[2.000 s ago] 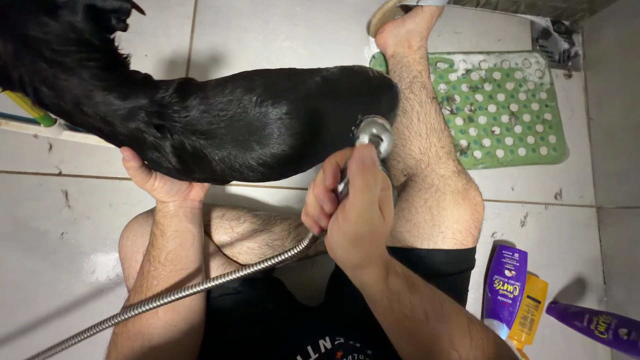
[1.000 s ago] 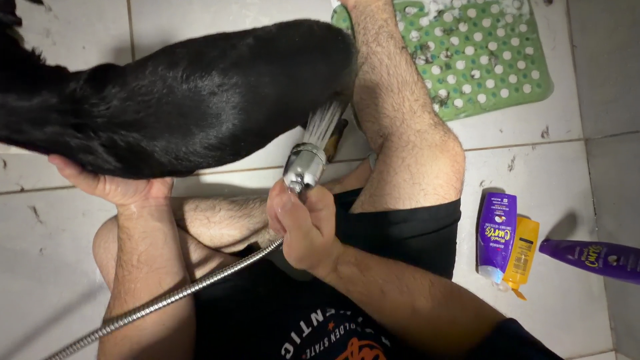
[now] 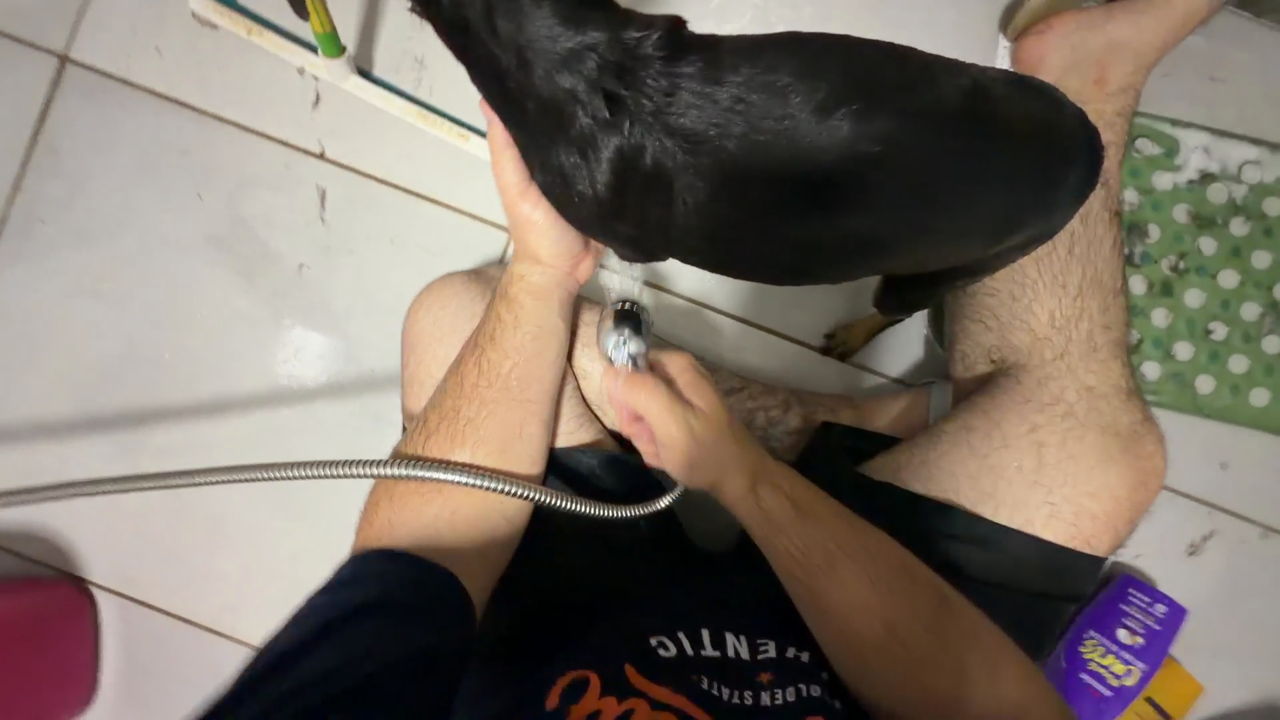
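Observation:
A wet black dog [image 3: 800, 150] stands across the upper middle of the view, its head cut off at the top edge. My left hand [image 3: 540, 220] lies against the near side of its chest or neck, with the fingers partly hidden beneath the dog. Just below the dog's front end, my right hand [image 3: 670, 415] grips a chrome handheld shower head [image 3: 626, 335], and water sprays from it toward the dog's underside. A flexible metal shower hose [image 3: 390, 470] runs from the right hand over my left forearm to the left edge.
White floor tiles [image 3: 250, 300] carry loose dark hair. A green dotted mat [image 3: 1200, 290] lies at right, past my bent leg. A purple bottle [image 3: 1120, 640] and a yellow bottle [image 3: 1165, 690] are lower right. A pink object [image 3: 45, 645] is lower left, a squeegee [image 3: 400, 100] upper left.
The shower head has moved from the dog's rear end to below its chest, close to my left hand. My left hand remains against the dog. The view has shifted left.

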